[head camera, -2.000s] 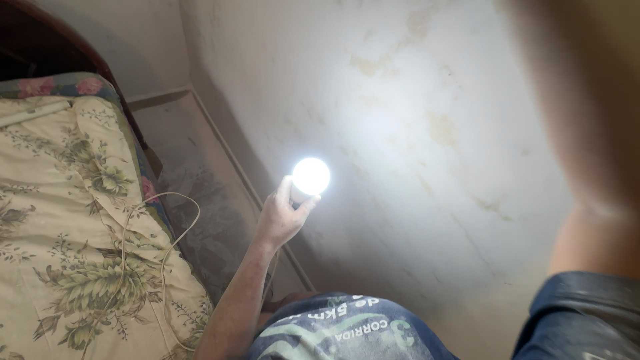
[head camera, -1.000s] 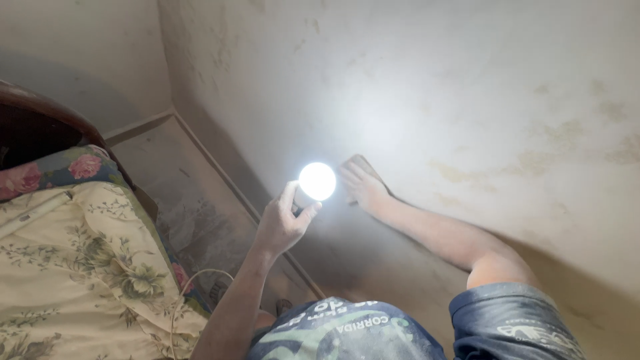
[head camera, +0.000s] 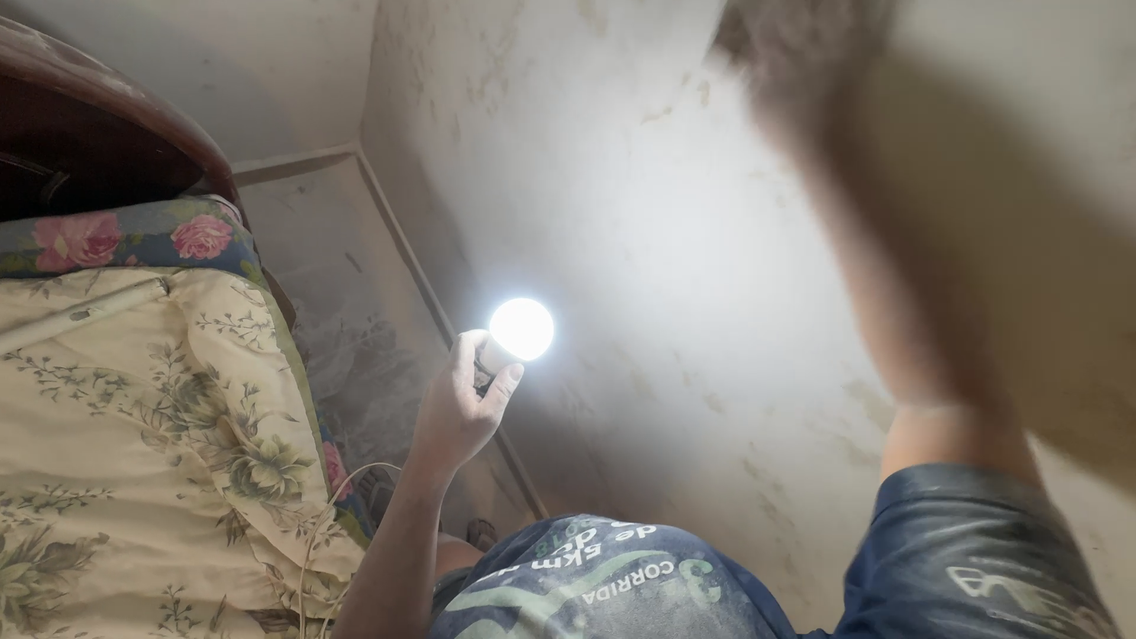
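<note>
A lit light bulb (head camera: 522, 328) glows white near the middle of the view, and my left hand (head camera: 466, 395) grips it by its base or socket. A thin white cable (head camera: 311, 532) runs from near my left forearm over the bed. My right hand (head camera: 803, 44) is at the top right, raised against the wall area and badly blurred; something dark seems to be at its fingers, but what it is cannot be made out. The wall (head camera: 692, 266) bears brownish patches and catches the bulb's light.
To the left stands a bed with a floral cover (head camera: 177, 399), a dark wooden headboard (head camera: 177, 115) and a pale rod (head camera: 84, 315) lying on it. A dusty strip of floor (head camera: 337, 293) lies between bed and wall. Sandals are partly visible near my legs.
One second ago my right hand was low on the wall beside the bulb; now it is up at the top right. My left hand keeps its hold on the lit bulb.
</note>
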